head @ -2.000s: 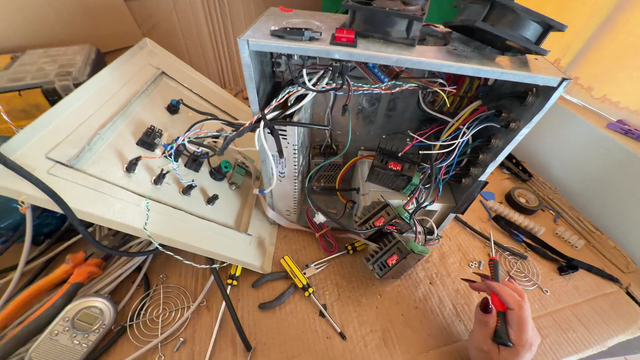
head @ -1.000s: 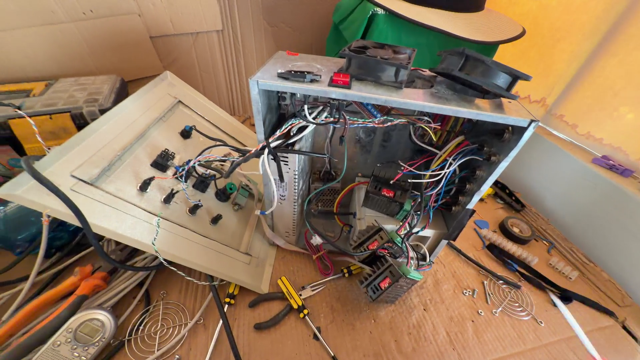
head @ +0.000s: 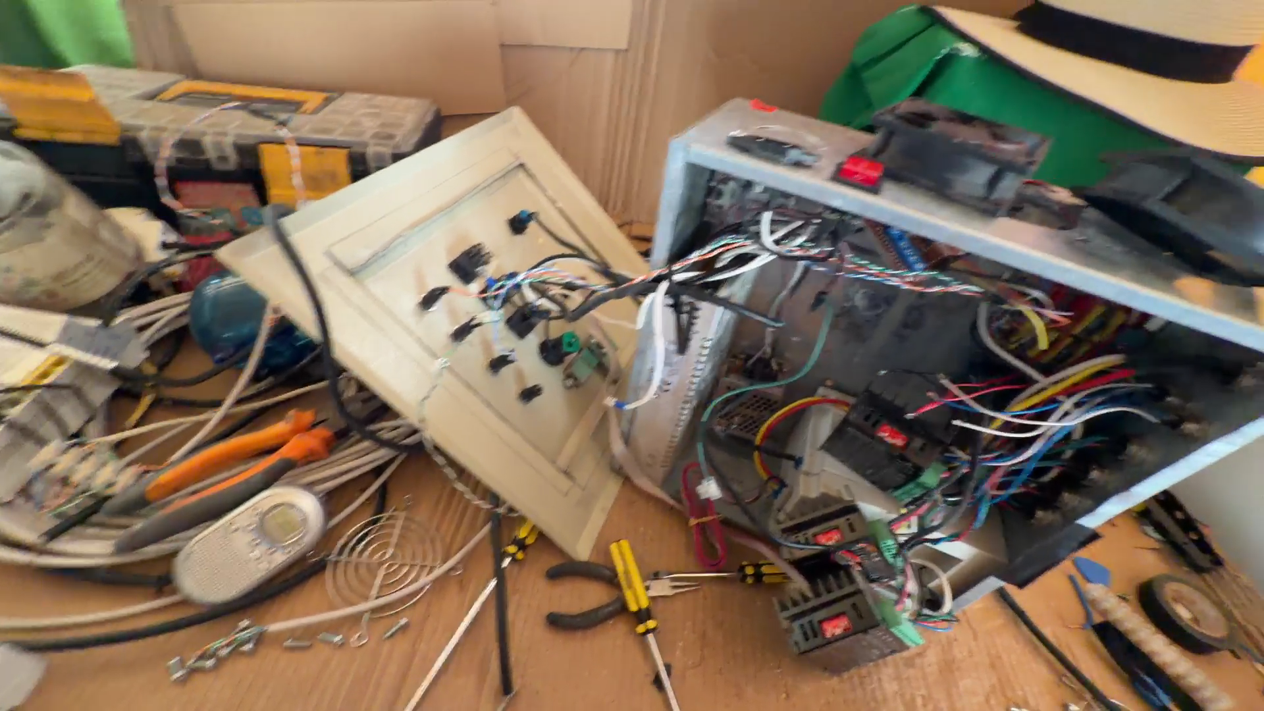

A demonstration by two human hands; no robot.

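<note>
Neither of my hands is in view. An open metal enclosure (head: 918,227) full of wiring stands on the right, with black cooling fans (head: 958,158) on its top. Bundled wires run from it to a beige panel (head: 395,247) that leans at its left and carries several switches or connectors. Driver modules with black heatsinks (head: 839,617) sit at the enclosure's lower front edge. In front of the panel and enclosure lie pliers with black handles (head: 583,597), a yellow-and-black screwdriver (head: 632,588) across them, and more screwdrivers beside them.
Orange-handled cutters (head: 237,469), a small silver radio-like device (head: 247,543), tangled cables and a round wire fan guard (head: 385,558) lie at left. Loose screws (head: 217,647) are near the front. A toolbox (head: 375,123) stands behind. Black tape (head: 1185,612) lies at right, and a straw hat (head: 1136,69) rests on green material.
My right hand, seen two seconds ago at lower right with a red-and-black screwdriver, is out of view. The view has swung left.
</note>
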